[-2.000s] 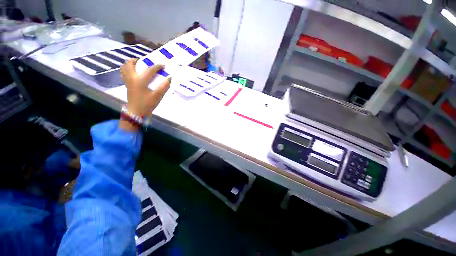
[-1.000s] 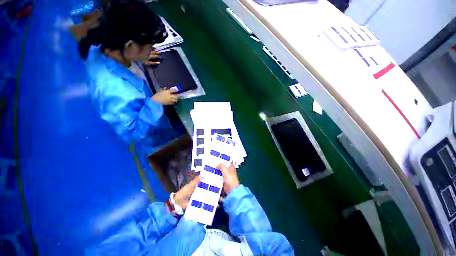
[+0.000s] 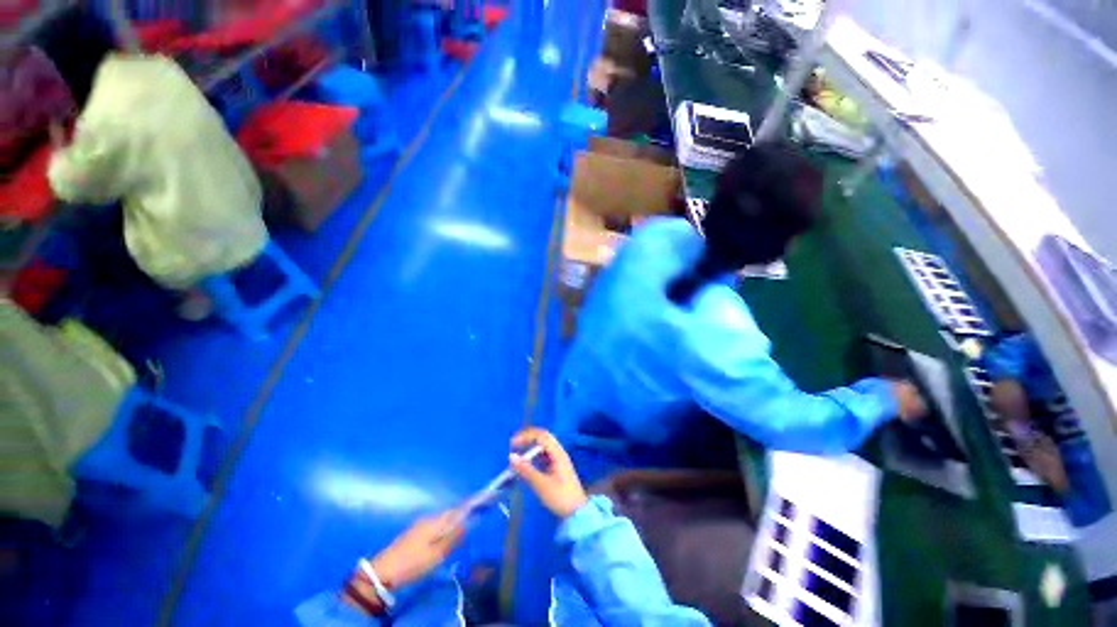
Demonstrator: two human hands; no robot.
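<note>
My left hand (image 3: pixel 420 548), with a white band and a dark red bracelet at the wrist, holds one end of a narrow label sheet (image 3: pixel 494 486) seen nearly edge-on. My right hand (image 3: pixel 549 473) pinches its other end between thumb and fingers. The sheet looks white with blue-grey tint; its printed labels cannot be told apart at this angle. Both hands are low in the middle, over the blue floor. A white film sheet with black rectangles (image 3: pixel 815 539) lies on the green bench to the right of my hands.
A worker in blue (image 3: pixel 686 331) sits close ahead, reaching to a black panel (image 3: pixel 919 404) on the green bench (image 3: pixel 845 294). Another arm reaches in at right. Open cardboard box (image 3: pixel 619 196) behind the worker. People in yellow, blue stools (image 3: pixel 263 288) and a red-topped box stand left.
The view has swung left, toward the aisle. The label sheet, earlier face-up with blue rectangles showing, is now nearly edge-on between both hands.
</note>
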